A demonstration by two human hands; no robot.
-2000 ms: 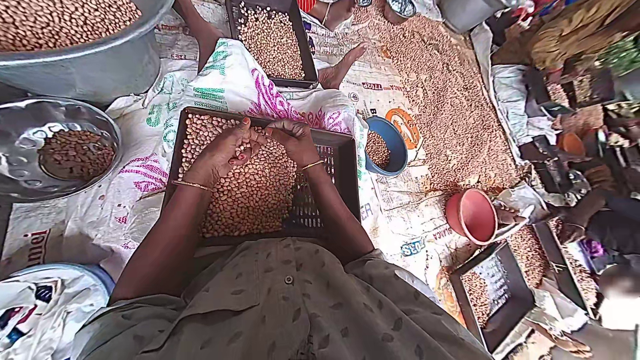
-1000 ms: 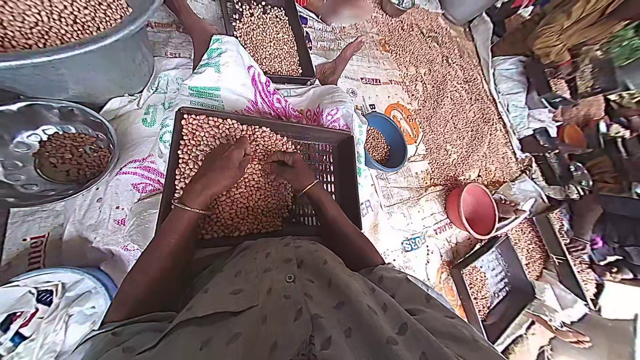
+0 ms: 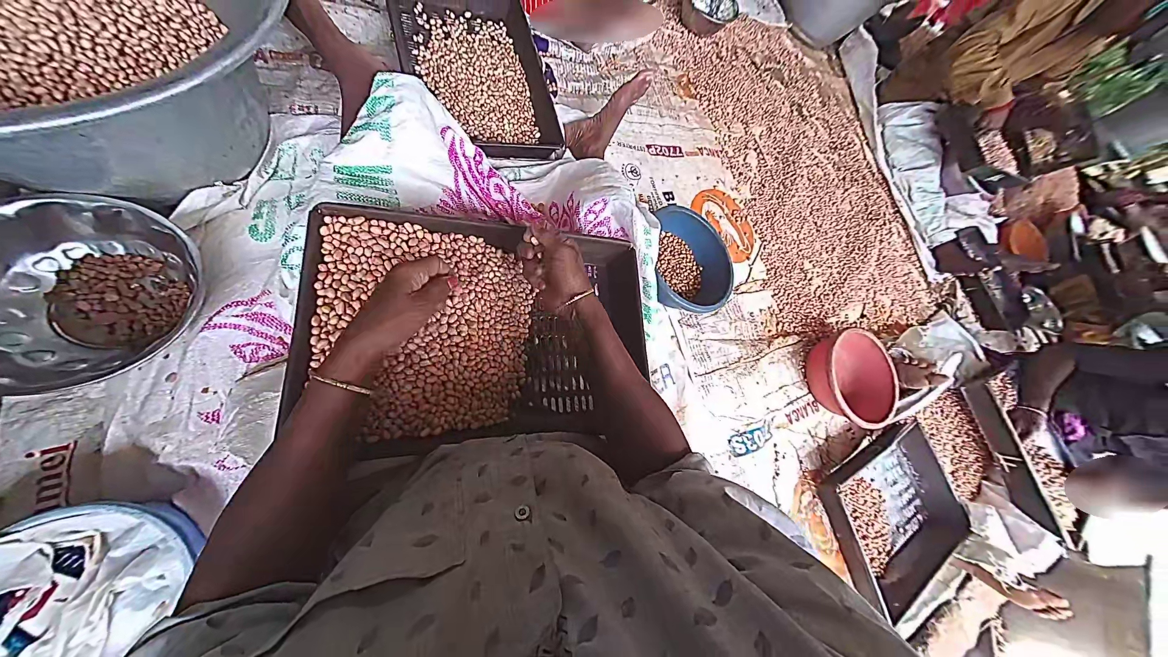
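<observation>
A black slatted plastic tray (image 3: pixel 637 283) sits on my lap, with shelled nuts (image 3: pixel 447 365), apparently groundnuts, covering its left and middle parts. My left hand (image 3: pixel 411 297) is over the nuts at the tray's left half, its fingers curled; whether a nut is between them cannot be told. Near the tray's far edge, right of the middle, my right hand (image 3: pixel 550 266) is raised with its fingertips pinched together; what they hold is too small to tell. Bare slats show below my right wrist.
Left are a large metal basin (image 3: pixel 182 128) of nuts and a steel bowl (image 3: pixel 169 246) of darker pieces. A second tray (image 3: pixel 538 109) lies ahead. Right are a blue bowl (image 3: pixel 707 260), a red bowl (image 3: pixel 853 379), spread nuts (image 3: pixel 821 201), another tray (image 3: pixel 940 538) and other people.
My right hand has moved from the nuts up toward the tray's far edge since a second ago. Two seconds ago both hands were close together near that edge; now they are farther apart.
</observation>
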